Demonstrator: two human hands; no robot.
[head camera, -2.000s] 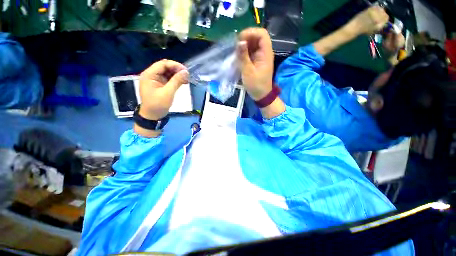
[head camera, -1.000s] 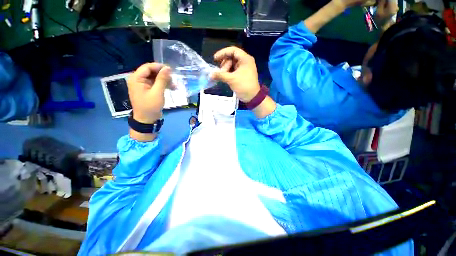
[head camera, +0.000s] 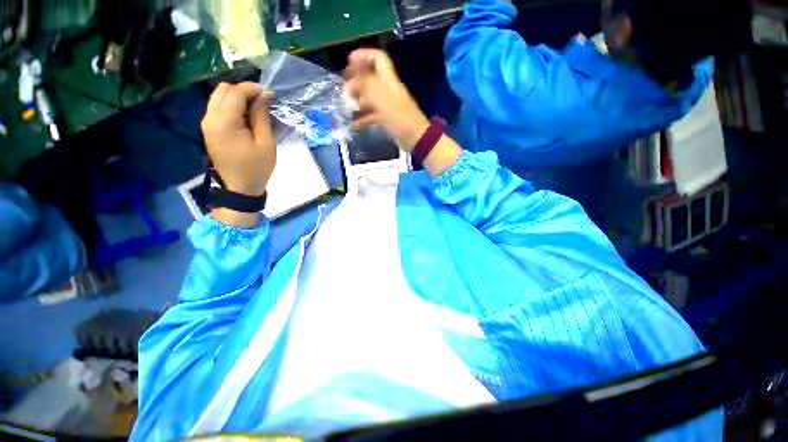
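A clear plastic bag hangs between my two hands, with small bright blue parts low inside it. My left hand, with a black wristband, pinches the bag's left edge between thumb and fingers. My right hand, with a dark red wristband, is at the bag's right edge. Its fingers are curled and somewhat blurred, and whether they grip the bag is not clear.
A green bench runs along the top, with a pale yellow bag near its edge. A person in a blue smock sits at right. A blue stool and another blue sleeve are at left.
The view has turned and shifted. The bag has spread between my hands, and the blue parts show more clearly low in it. My right hand's fingers have opened somewhat and moved up.
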